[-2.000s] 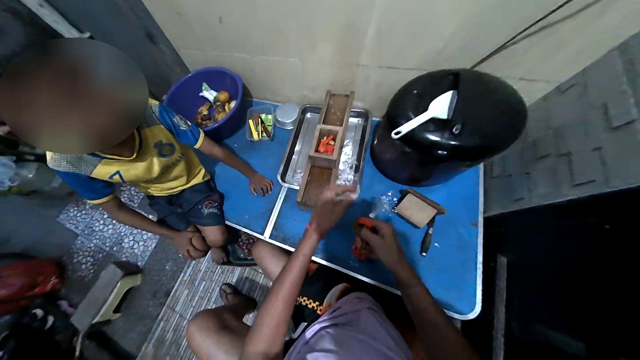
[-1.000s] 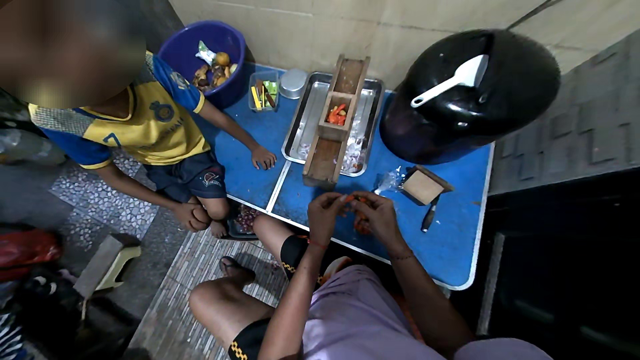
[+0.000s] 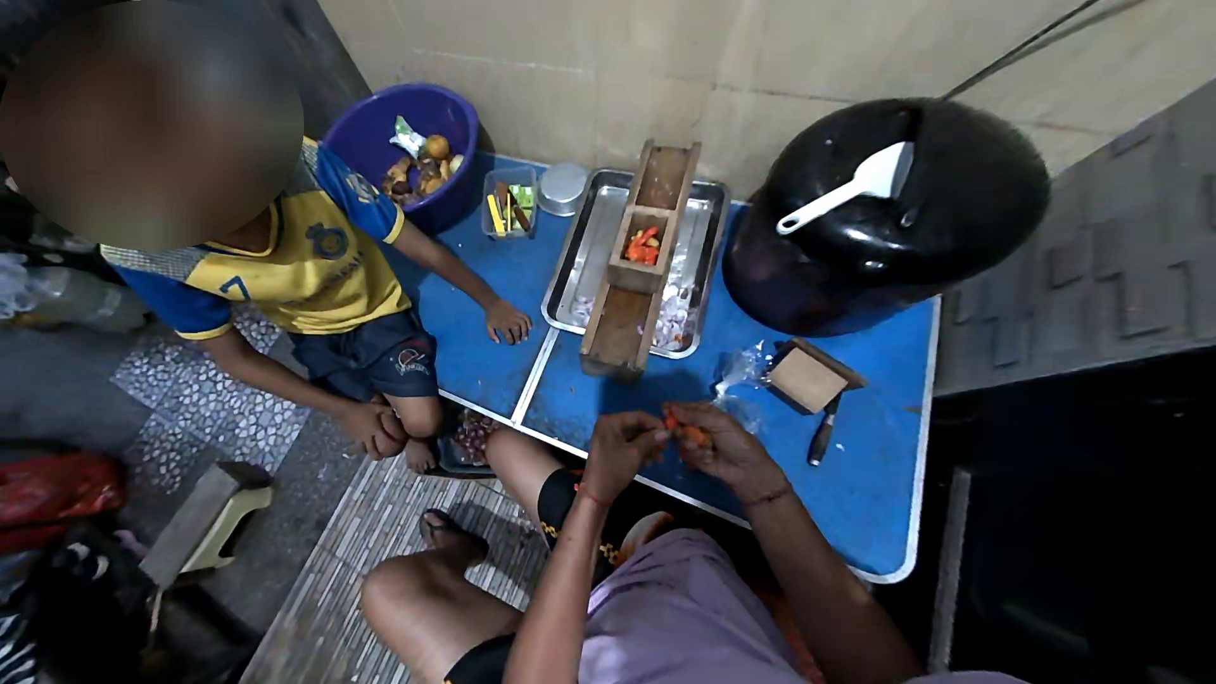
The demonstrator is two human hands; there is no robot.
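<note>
My left hand (image 3: 624, 446) and my right hand (image 3: 724, 445) meet over the near edge of the blue table. Between their fingertips is a small red-orange piece, likely chili pepper (image 3: 671, 420); more orange-red pieces lie in or under my right hand. Beyond them a wooden slicer (image 3: 622, 328) lies lengthwise across a metal tray (image 3: 708, 285), its box holding cut red-orange pieces (image 3: 643, 245). Chopped purplish-white bits (image 3: 673, 318) lie in the tray. A clear plastic bag (image 3: 746, 366) is just beyond my right hand, beside a small wooden block (image 3: 806, 377) and a dark-handled knife (image 3: 823, 437).
A large black pot (image 3: 883, 256) with a white spatula (image 3: 850, 190) on top stands back right. A purple basin (image 3: 456, 204), a plastic container (image 3: 510, 202) and a round lid (image 3: 563, 189) are back left. A person (image 3: 332, 256) sits at left, one hand on the table.
My left hand has moved from near the slicer's near end back to my right hand. The two hands were together one second ago as well. The view has shifted somewhat.
</note>
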